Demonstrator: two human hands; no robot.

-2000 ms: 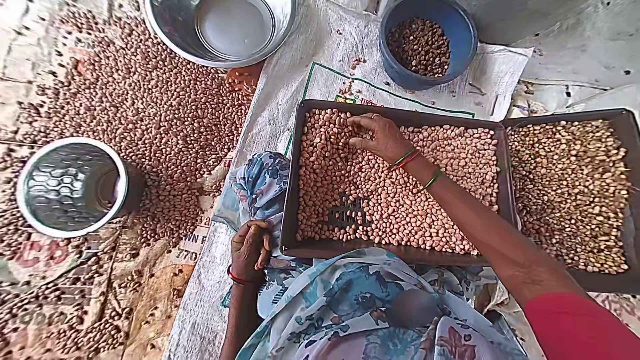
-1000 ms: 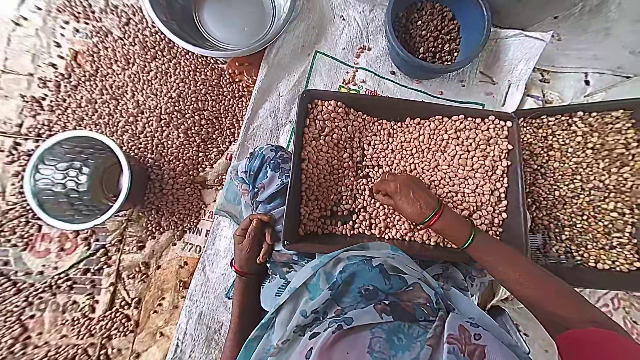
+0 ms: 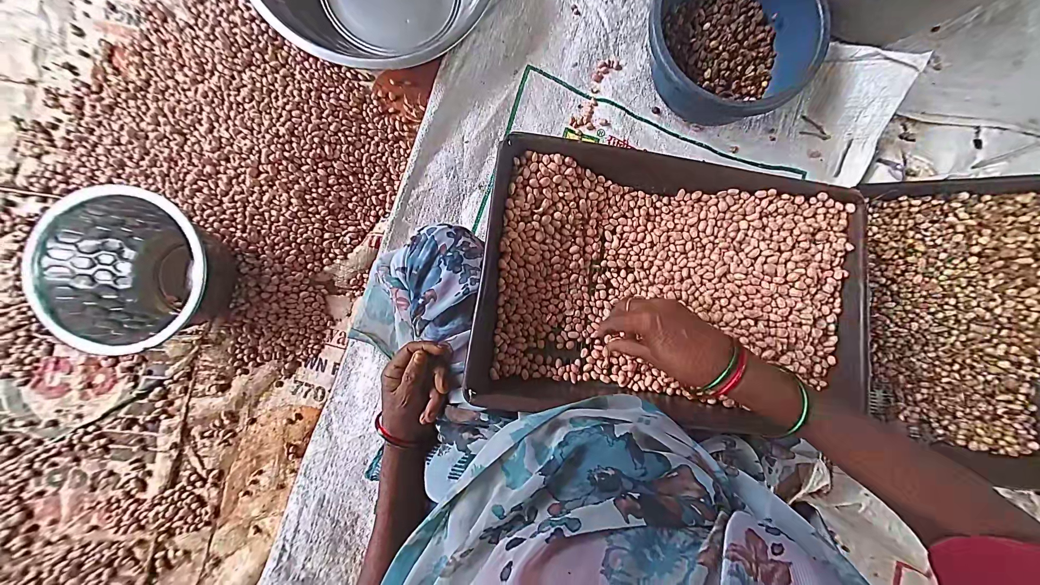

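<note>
A dark rectangular plastic tray [image 3: 479, 349] lies in front of my lap, filled with pinkish-tan beans or nuts [image 3: 731, 252] in a single spread. My right hand [image 3: 670, 337], with green and red bangles at the wrist, rests low in the tray, its fingers bent down onto the beans beside a small bare patch of the tray floor. Whether a bean is between the fingertips cannot be told. My left hand [image 3: 414, 386], wearing a red bangle, is loosely curled over my knee, just left of the tray's near-left corner. Its fingertips are partly turned from view.
A second dark tray [image 3: 946, 188] of mottled yellow-brown beans adjoins on the right. Beyond stands a blue tub [image 3: 674, 89] of dark brown pieces. At left are a metal basin [image 3: 390, 61], a shiny metal pot [image 3: 118, 345] and many loose reddish beans [image 3: 244, 138] on printed sacking.
My right hand has moved from the tray's far side to its near side. The beans have shifted, and the bare patch looks different. My left hand has stayed at the knee.
</note>
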